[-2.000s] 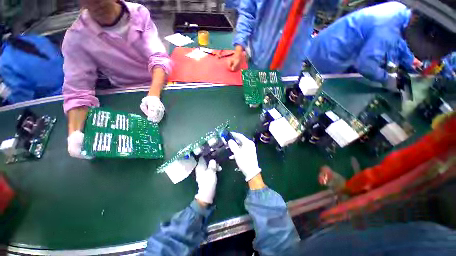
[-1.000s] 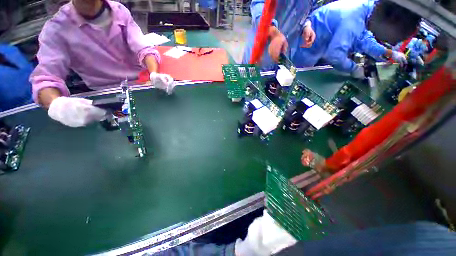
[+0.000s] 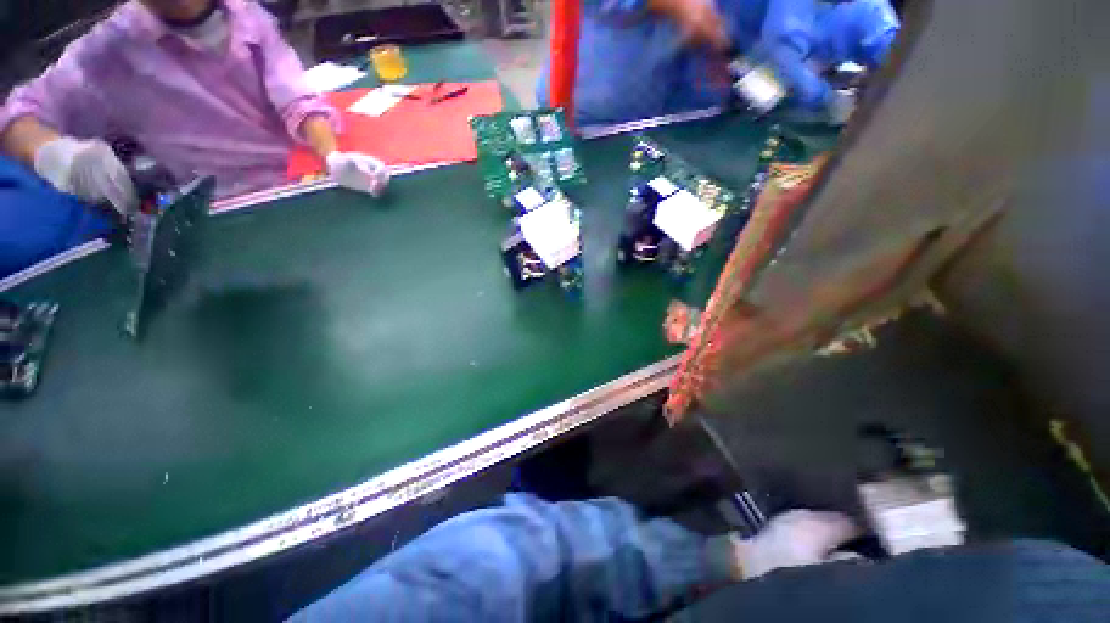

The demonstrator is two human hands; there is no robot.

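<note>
My left hand [image 3: 797, 543], in a white glove, reaches right from a blue sleeve at the bottom of the view. It holds the left side of a circuit board [image 3: 915, 514], blurred, with a large white block and dark parts showing. The board is low at the right, inside the dark booth; its lower part is hidden behind my other sleeve [image 3: 949, 587]. My right hand is not in view.
The booth's side flap [image 3: 840, 243], with a worn red-orange edge, rises right of the green conveyor [image 3: 365, 365]. Several boards stand on the conveyor. Across it, a person in pink [image 3: 183, 110] holds a tilted board; people in blue work behind.
The board has gone from over the conveyor into the booth at the lower right, and its white block now shows. My view has swung right. The person in pink has moved their board left.
</note>
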